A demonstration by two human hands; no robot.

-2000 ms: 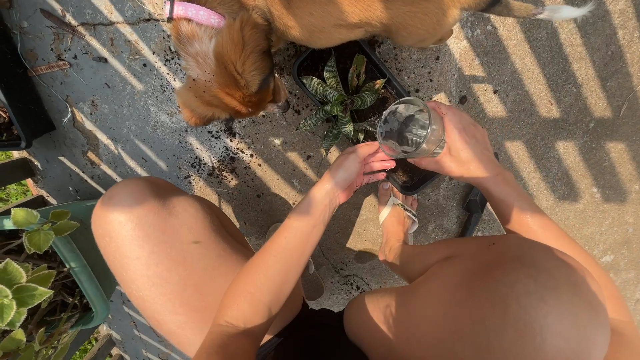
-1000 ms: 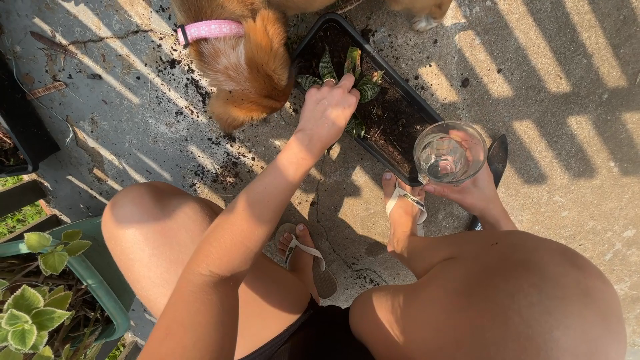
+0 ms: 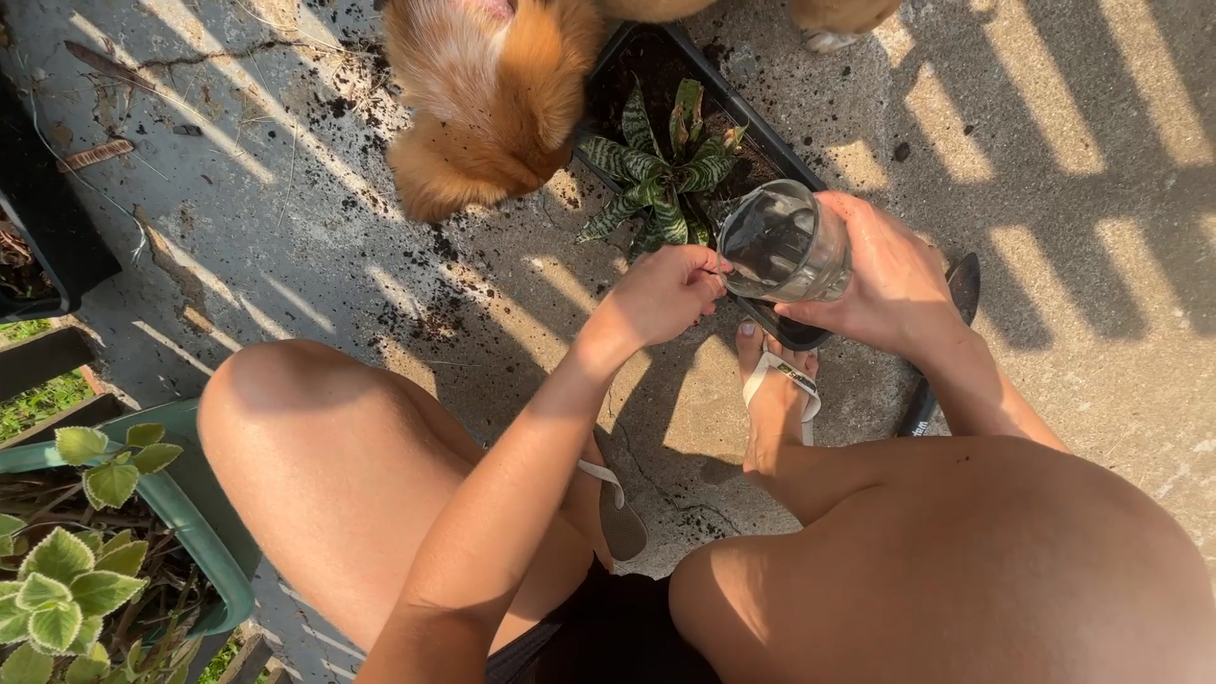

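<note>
My right hand [image 3: 879,275] grips a clear glass jar [image 3: 781,242], tilted over the near end of a black rectangular planter [image 3: 736,90]. Beside the jar's rim is my left hand [image 3: 660,296], its fingers bent and its fingertips at the glass; whether they hold anything is hidden. Just beyond both hands, a striped, dark green rosette plant [image 3: 665,171] spreads in the planter and over its left edge. Dark soil shows around the plant.
A brown dog [image 3: 475,104] has its head against the planter's left side. A black-handled trowel [image 3: 964,290] lies right of my right wrist. Spilled soil dots the concrete. At left stand a green planter [image 3: 190,513] with leafy plants and a black planter [image 3: 57,228].
My left hand has moved from the striped plant to the jar's rim. The jar, more upright a second ago, is now tilted toward the planter. The dog's head has shifted.
</note>
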